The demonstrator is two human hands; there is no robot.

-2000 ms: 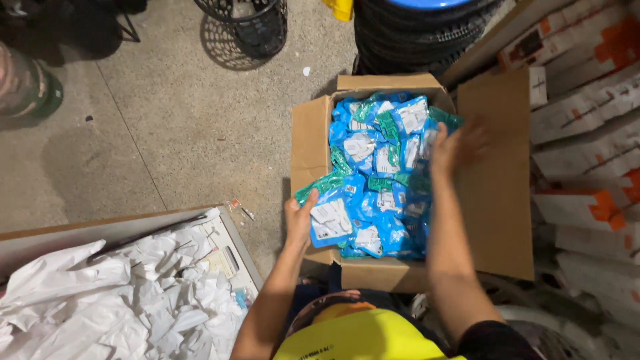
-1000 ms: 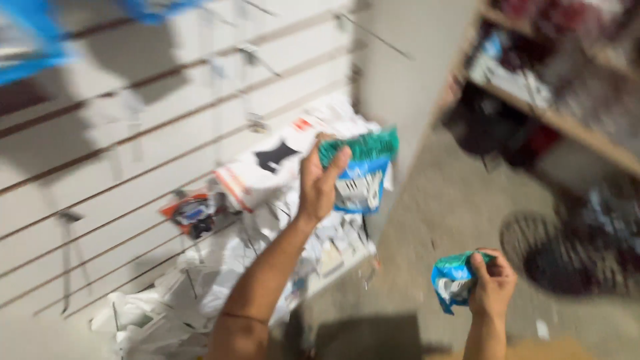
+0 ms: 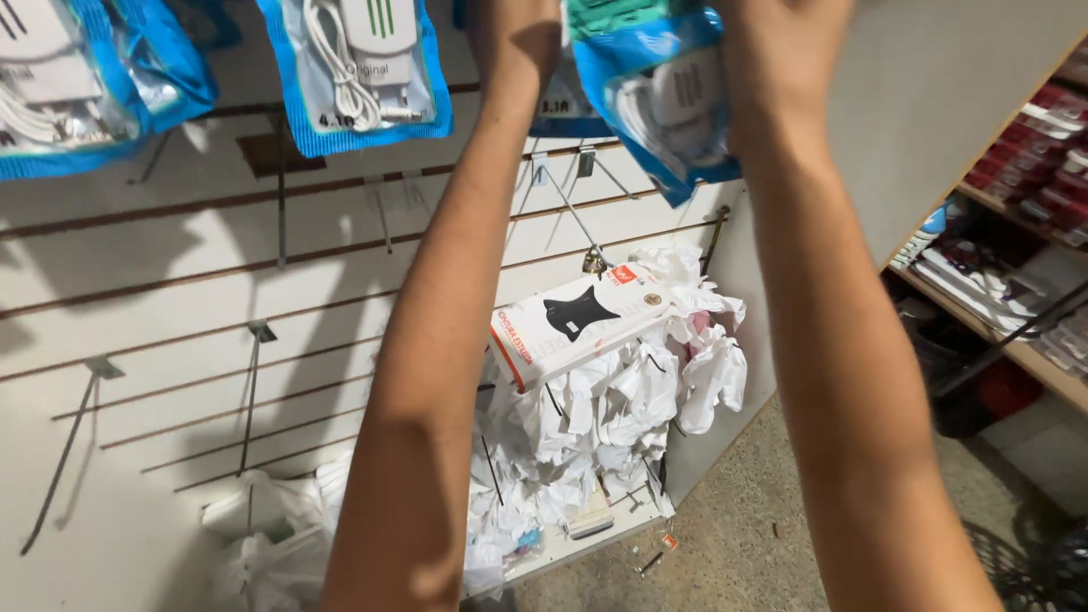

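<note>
Both my arms reach up to the top of the view. My left hand (image 3: pixel 514 38) is cut off by the top edge, beside a hanging blue packet (image 3: pixel 571 106) partly behind it; its fingers are out of sight. My right hand (image 3: pixel 786 64) is at the top right, against a blue and green charger packet (image 3: pixel 671 102) with a white plug and cable inside. Its fingertips are blurred and cut off, so its grip cannot be made out. Further left hang a blue charger packet (image 3: pixel 361 68) and more such packets (image 3: pixel 64 93).
Metal display hooks (image 3: pixel 252 391) jut from the white slatted wall (image 3: pixel 331 280). A white printed box (image 3: pixel 578 323) lies over crumpled white bags (image 3: pixel 629 399) below my arms. A side panel (image 3: pixel 901 93) stands at the right, with stocked shelves (image 3: pixel 1011 340) beyond it.
A second ago both hands were lower and apart, each with a blue and green packet. Now they are raised close together at the top. Two seconds ago they were at a cardboard box of packets.
</note>
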